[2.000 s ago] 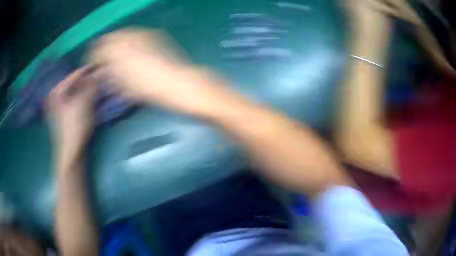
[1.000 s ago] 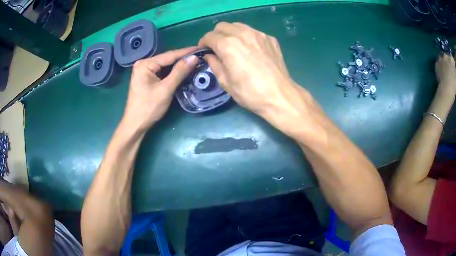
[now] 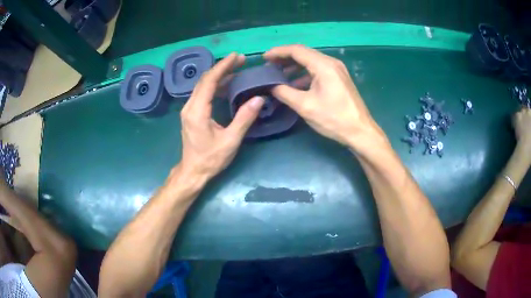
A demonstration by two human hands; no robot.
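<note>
A dark grey plastic housing [image 3: 259,78] is held between both hands over the middle of the table, tilted so its outer wall faces up and its hollow side faces me. My left hand [image 3: 212,119] grips its left side, with the thumb inside near the central hub. My right hand [image 3: 326,96] grips its right side, with the thumb at the inner rim. Fingertips behind the housing are partly hidden. Two similar grey housings [image 3: 189,72] sit side by side to the left of my hands.
A loose pile of small dark parts with silver heads [image 3: 429,125] lies to the right, one lying apart [image 3: 467,106]. Dark housings [image 3: 491,48] stand at the far right. Other people's arms [image 3: 495,204] show at both sides. A green strip [image 3: 349,36] runs along the far side.
The housing has tipped from showing its open inside to showing its outer wall. My left thumb has moved to the hub and my right hand has opened wider around the side. The view has shifted.
</note>
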